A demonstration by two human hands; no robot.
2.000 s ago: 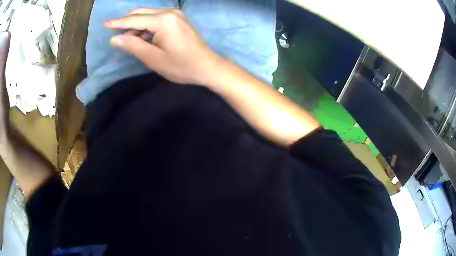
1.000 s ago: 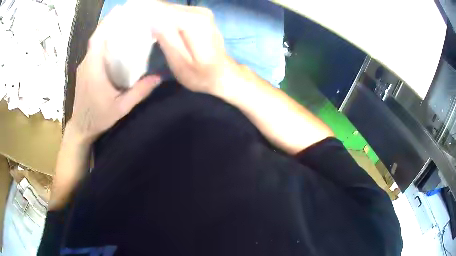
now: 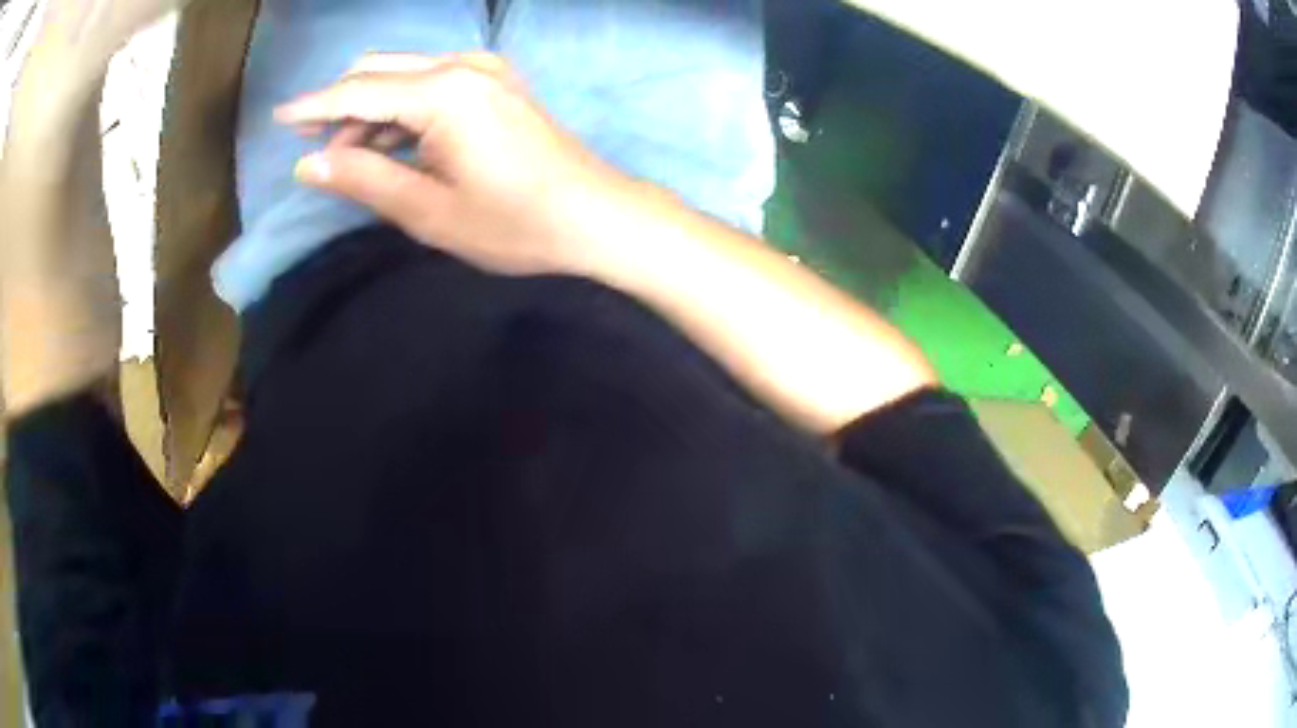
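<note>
My right hand (image 3: 441, 157) is over my lap, above the light blue jeans (image 3: 626, 100). Its fingers are bent and apart, and nothing shows in it. My left arm reaches up at the far left, blurred; the left hand (image 3: 86, 43) runs to the top left edge, and its fingers cannot be made out. Loose white pieces (image 3: 134, 185) show in a narrow strip between the left arm and the wall of the brown carton (image 3: 199, 213). The arm hides the rest of them.
A white tabletop edge (image 3: 1095, 71) curves across the top right. A dark metal cabinet (image 3: 1095, 327) stands at right on a green floor (image 3: 953, 327). A brown carton (image 3: 1060, 469) lies on the floor at lower right. The carton wall stands beside my left leg.
One second ago both hands were together over the lap around a white block. Now the left hand has moved away to the upper left, the right hand is open, and the block is not visible.
</note>
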